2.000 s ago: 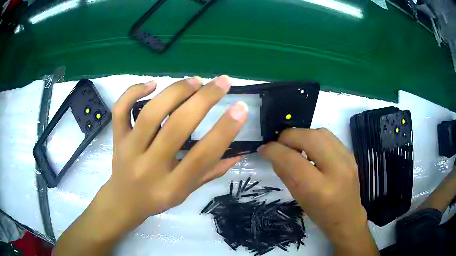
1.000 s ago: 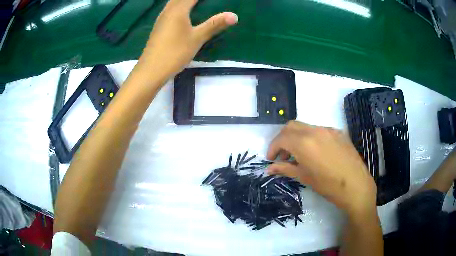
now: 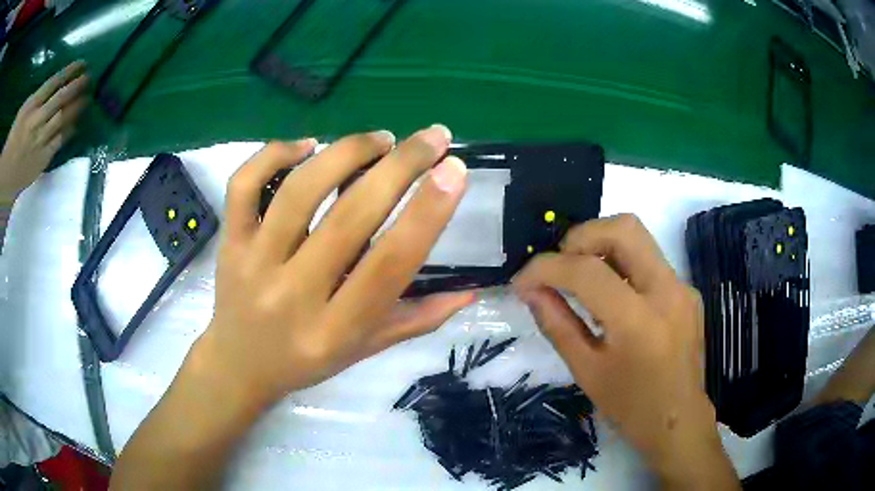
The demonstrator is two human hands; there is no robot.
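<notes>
A black phone middle frame (image 3: 555,182) lies crosswise in front of me, its solid end with yellow dots at the right. My left hand (image 3: 317,278) is spread over the frame's left part, fingertips on its far rail and thumb along the near rail, holding it. My right hand (image 3: 604,307) has thumb and fingertips together at the near edge by the solid end; any side key between them is hidden. A loose pile of black side keys (image 3: 508,427) lies on the white foam sheet (image 3: 317,446) below the frame.
A stack of frames (image 3: 753,316) stands at right. A single frame (image 3: 144,254) lies tilted at left beside a tape strip (image 3: 93,288). Several frames lie on the green belt (image 3: 537,72). Another person's hand (image 3: 43,129) is at far left, and an arm at lower right.
My left hand has come back from over the belt onto the frame. My right hand has moved from above the pile to the frame's near edge. Another person's hand has appeared at left.
</notes>
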